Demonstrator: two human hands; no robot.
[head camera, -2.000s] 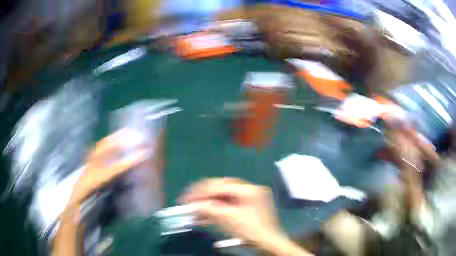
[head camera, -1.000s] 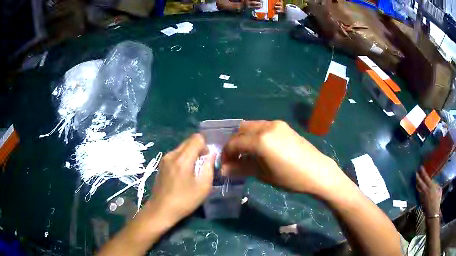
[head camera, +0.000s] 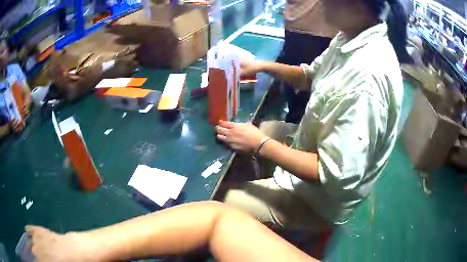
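Observation:
My right hand (head camera: 51, 246) is at the lower left, cut off by the bottom edge, with my forearm stretched across the bottom. Its fingers close around a pale grey, see-through-looking object (head camera: 23, 247), mostly hidden and cut off. My left hand is not in view. An orange carton (head camera: 81, 159) with a white open top flap stands on the dark green table beyond my hand. White papers (head camera: 157, 184) lie right of it, with something dark under them.
A seated person (head camera: 353, 112) at the right handles upright orange and white cartons (head camera: 217, 96) at the table edge. Other cartons (head camera: 173, 92) lie behind. A brown carton (head camera: 192, 38) and crumpled brown material (head camera: 84, 71) are at the back. Paper scraps (head camera: 212, 169) lie about.
The view has swung right, bringing the seated person into sight. The cord pile, bag and my left hand have left the picture. My right hand now shows at the lower left.

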